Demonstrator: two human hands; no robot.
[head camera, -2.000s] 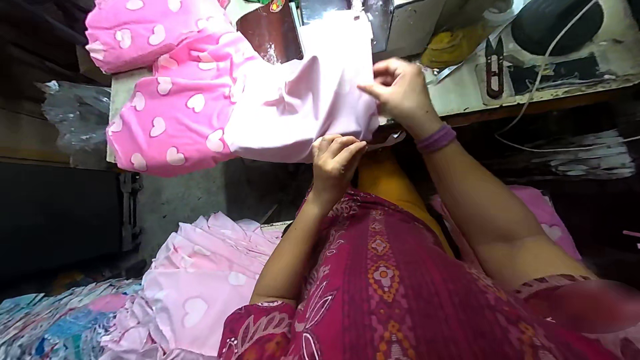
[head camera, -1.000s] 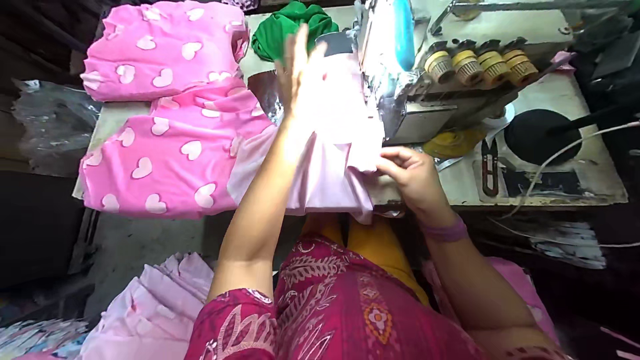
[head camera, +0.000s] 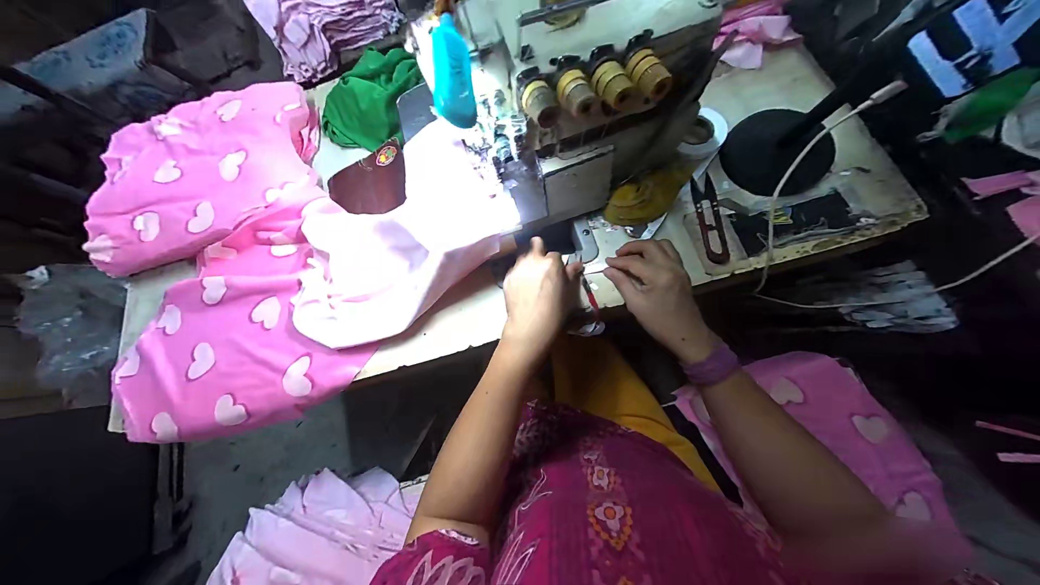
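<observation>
My left hand (head camera: 538, 294) is at the front edge of the sewing machine (head camera: 577, 183), its fingers bent close to a small red-handled tool (head camera: 590, 294); whether it grips that tool is unclear. Just to the right, my right hand (head camera: 652, 284) has thumb and fingertips pinched together, with what may be a thin thread between the hands. Pale pink fabric (head camera: 382, 276) lies left of my left hand, its upper part brightly lit beside the machine head. Pink fabric with white hearts (head camera: 244, 349) lies further left.
Thread snips (head camera: 710, 219) and a black round base (head camera: 777, 152) are on the table at right, with a white cable (head camera: 780, 187) across. Yellow thread cones (head camera: 593, 85) stand on the machine. Green cloth (head camera: 370, 97) lies behind. Pale pink fabric (head camera: 325, 532) is piled below the table.
My left hand has come down from the upper part of the pale fabric to the machine's front edge. My right hand no longer touches that fabric, which now lies further left of it.
</observation>
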